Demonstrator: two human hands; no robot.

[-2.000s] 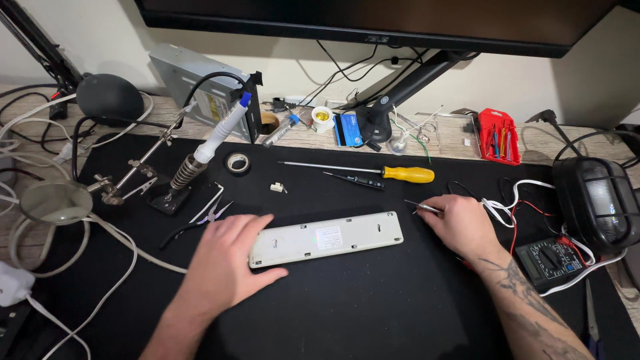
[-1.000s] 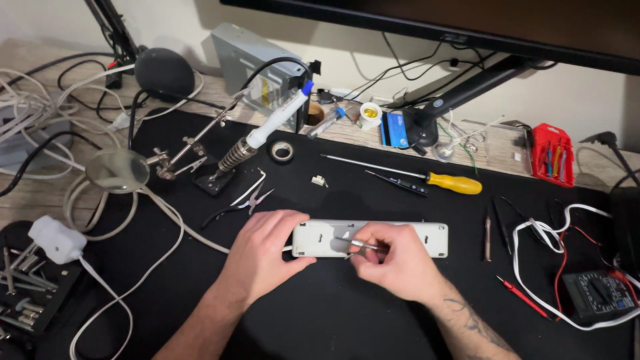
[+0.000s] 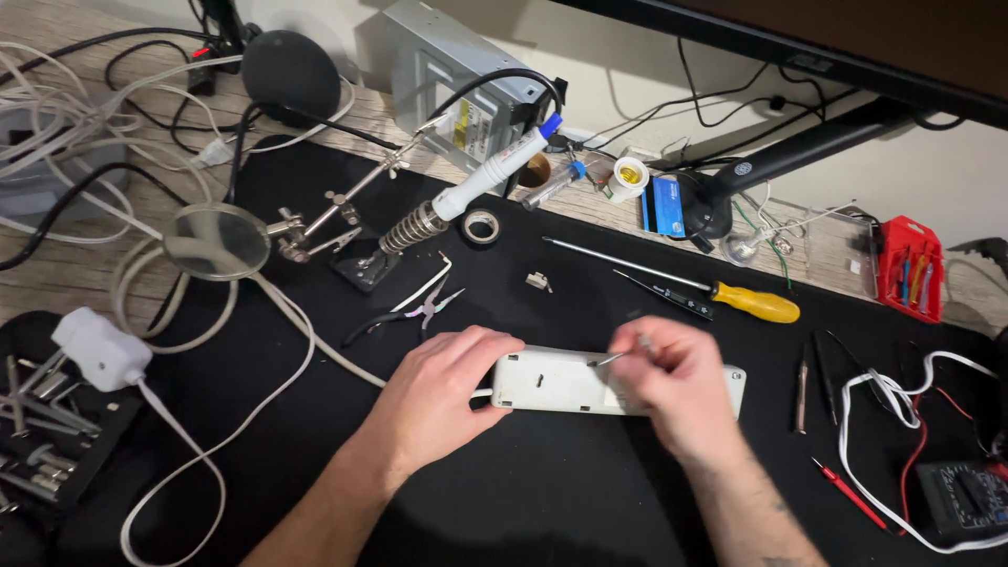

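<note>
A white plastic power strip (image 3: 563,382), underside up, lies on the black mat, its cord leaving at the left end. My left hand (image 3: 449,394) grips that left end between thumb and fingers. In my right hand (image 3: 673,374) is a small screwdriver (image 3: 612,359), its tip at a slot near the strip's far edge; the hand is slightly blurred and hides part of the strip. Beyond the strip are needle-nose pliers (image 3: 429,309), a small metal piece (image 3: 539,280), a pen-like tester with a display (image 3: 665,294) and a yellow-handled screwdriver (image 3: 756,303).
A soldering iron (image 3: 492,169) rests in its stand beside a magnifying glass (image 3: 216,242) on a clamp arm. Black tape (image 3: 480,227) lies behind. At right are a multimeter (image 3: 965,496), a red probe (image 3: 850,494) and a red bit case (image 3: 911,268). A tray of metal parts (image 3: 59,425) stands left.
My right hand has moved from beside the strip's right end to over the strip, and since a second ago slightly toward its far edge. My left hand keeps hold of the left end. The view has shifted.
</note>
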